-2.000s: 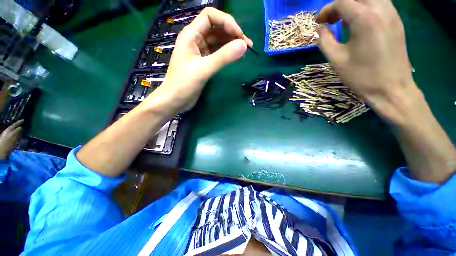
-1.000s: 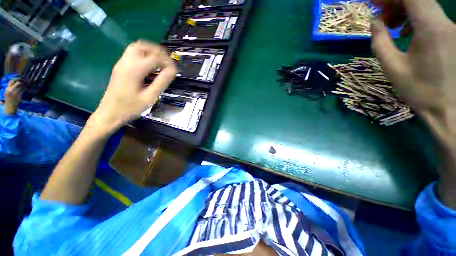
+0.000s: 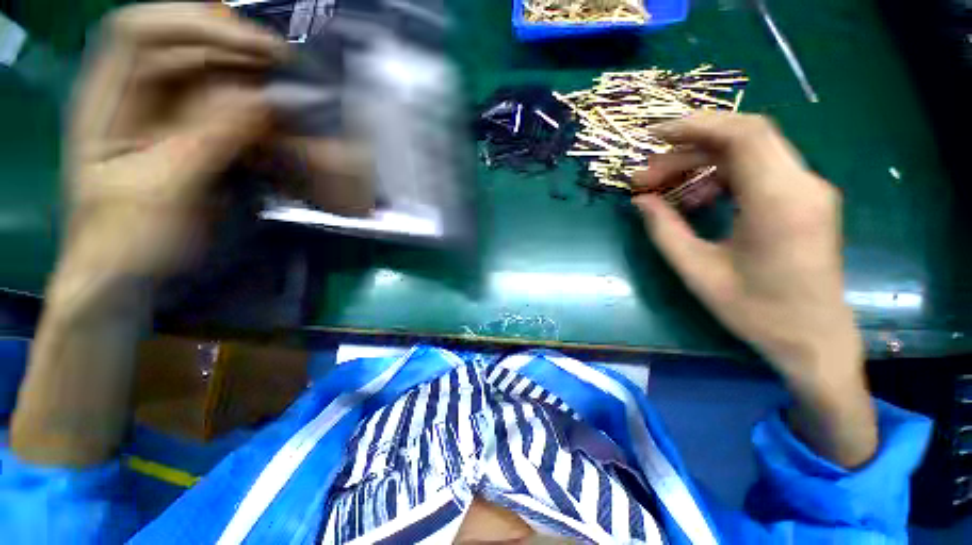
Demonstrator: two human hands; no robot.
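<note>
My left hand [image 3: 160, 149] is blurred and shut on a phone frame [image 3: 410, 138], dark with a silvery interior, held above the bench at the left. My right hand [image 3: 746, 202] has its thumb and fingertips at the lower right edge of the pile of thin gold strips [image 3: 629, 112]. Whether a strip is between the fingertips cannot be told. A tangled heap of small black parts [image 3: 522, 133] touches the pile's left side.
A blue bin [image 3: 597, 30] of pale gold strips is at the top edge. Slim metal tweezers [image 3: 787, 51] lie at upper right. Part of another phone frame [image 3: 309, 16] shows at upper left. The green bench [image 3: 597, 256] ends in front of my body. A brown box [image 3: 256, 389] is below it.
My left hand has picked up a phone frame and brought it right. My right hand has moved from the blue bin down to the gold pile. The view has shifted.
</note>
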